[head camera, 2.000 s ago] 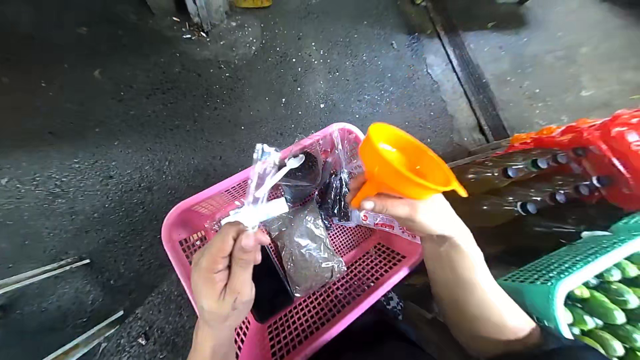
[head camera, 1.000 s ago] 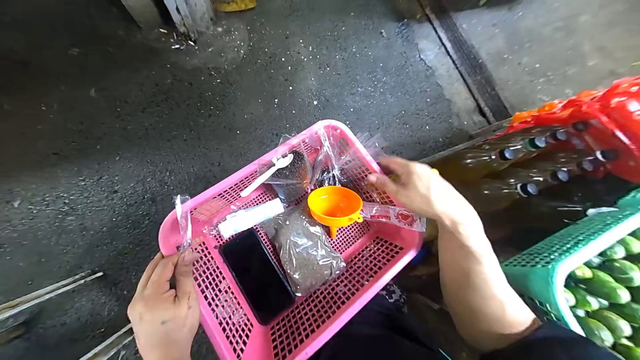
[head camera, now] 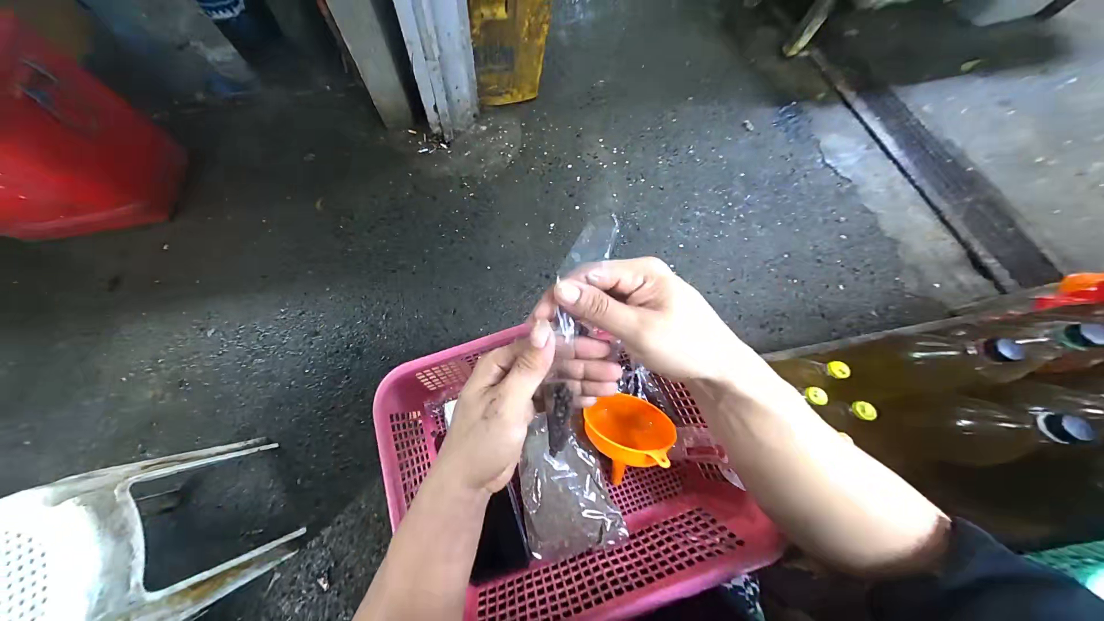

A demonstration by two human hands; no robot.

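Both hands hold a narrow clear plastic bag [head camera: 559,414] with dark bits in its lower end, above a pink plastic basket [head camera: 604,582]. My right hand [head camera: 634,315] pinches the bag's upper part between thumb and fingers. Around the bag's middle, my left hand [head camera: 517,392] has its thumb in front and its fingers behind. An orange funnel [head camera: 630,431] lies in the basket, beside a larger clear bag of greyish contents [head camera: 569,509]. A black phone [head camera: 498,539] is partly hidden by my left wrist.
Plastic bottles of amber liquid [head camera: 966,414] lie at the right, near a green basket edge [head camera: 1074,561]. A white plastic chair [head camera: 86,526] stands at the lower left. Beyond are a red container [head camera: 82,142], a pale post [head camera: 438,65] and a yellow container [head camera: 509,52].
Both hands have left the basket's rim and now hold the narrow bag. The funnel, in my right hand two seconds ago, lies in the basket. The view has shifted.
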